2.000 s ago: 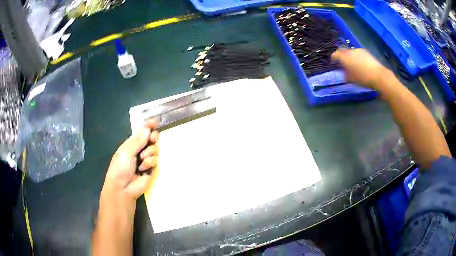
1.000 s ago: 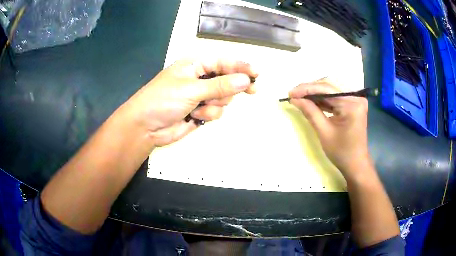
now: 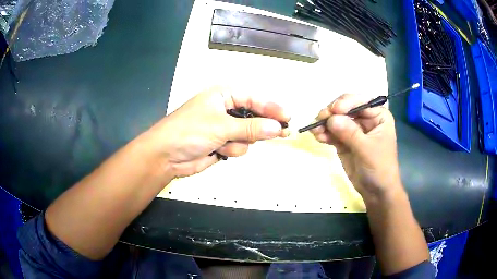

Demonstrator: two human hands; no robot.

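Note:
My left hand (image 3: pixel 218 128) is above the white sheet (image 3: pixel 256 182). It pinches a small black part (image 3: pixel 284 125) between thumb and forefinger and holds several more small black parts (image 3: pixel 240 113) under its curled fingers. My right hand (image 3: pixel 357 131) holds a thin black cable assembly (image 3: pixel 349 111) between thumb and fingers. The cable has a thicker black section and a bright tip at its upper right end. Its lower left end points at the part in my left hand, with a small gap between them.
A grooved metal block (image 3: pixel 264 35) lies at the top of the sheet. A cable pile (image 3: pixel 354 24) lies beyond the sheet's top right corner. A blue parts bin (image 3: pixel 436 117) with black cables is at the right. A clear plastic bag (image 3: pixel 60 27) is at the upper left.
My right hand has brought a cable from the blue bin to above the sheet, and its near end is now closer to my left hand. My left hand has moved slightly right and down.

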